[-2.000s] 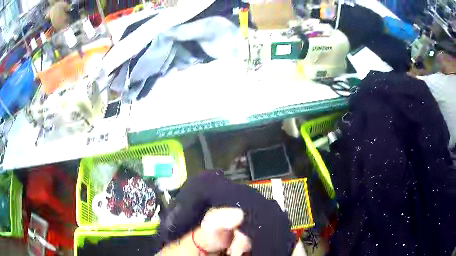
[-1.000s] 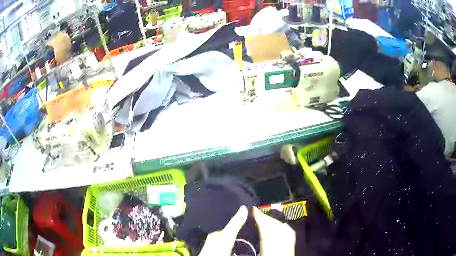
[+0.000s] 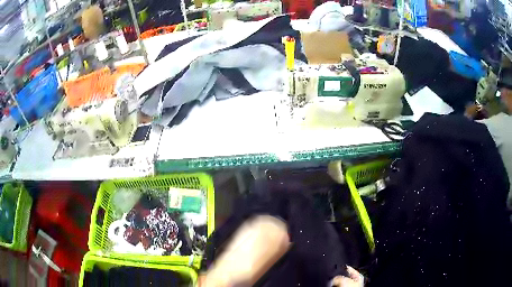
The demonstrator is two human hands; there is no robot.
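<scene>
A dark cloth piece with a few white flecks (image 3: pixel 311 235) hangs low in front of me, below the table edge. My left hand (image 3: pixel 252 249) is blurred against this cloth; its fingers cannot be made out. My right hand (image 3: pixel 349 278) is small and cut off by the bottom edge, with its fingers closed at the cloth's border. A large dark, white-flecked garment (image 3: pixel 443 196) hangs over the table's right end and down.
The white table has a green ruler-marked edge (image 3: pixel 224 162). On it are a cream sewing machine (image 3: pixel 348 92), grey cut pieces (image 3: pixel 236 64), scissors (image 3: pixel 390 130) and a phone (image 3: pixel 141 133). A lime-green basket (image 3: pixel 209 216) holds patterned cloth. A person sits at far right.
My hands were together at the cloth; now they are apart, the right one lower and further right. The dark cloth has spread to the right, covering the yellow mesh basket.
</scene>
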